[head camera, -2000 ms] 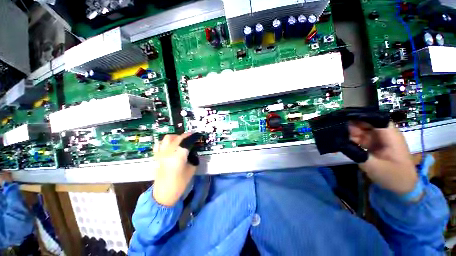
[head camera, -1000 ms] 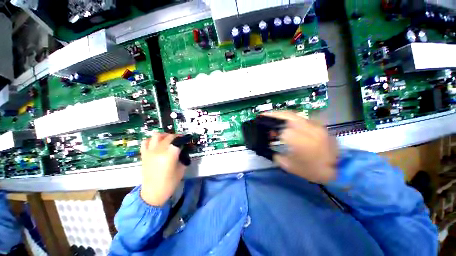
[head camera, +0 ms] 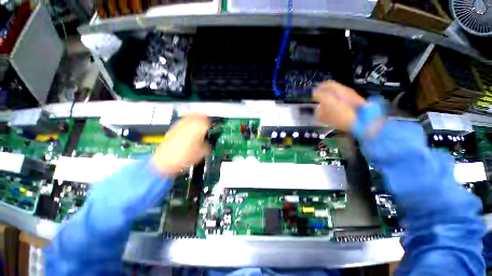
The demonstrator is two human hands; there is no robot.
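A green circuit board (head camera: 251, 207) lies in the middle of the line, with a long white-silver heat sink (head camera: 283, 176) across it. A black block (head camera: 272, 221) stands on its near part, beside a dark red part. My left hand (head camera: 186, 144) is blurred at the board's far left corner; something dark shows at its fingertips, and its grip is unclear. My right hand (head camera: 337, 105) is blurred over the far rail, in front of a black bin of small dark pieces (head camera: 307, 78). Its fingertips are not clear enough to show whether it holds anything.
Behind the line are a bin of silver pieces (head camera: 162, 64), a black slotted tray (head camera: 229, 78) and a bin of metal pieces (head camera: 377, 73). A blue coiled cord (head camera: 279, 64) hangs near my right hand. More boards lie left and right. A fan (head camera: 477, 13) is at the upper right.
The view has shifted toward the far bins. Both hands have moved away from the near edge. The black block from my right hand's area now stands on the board.
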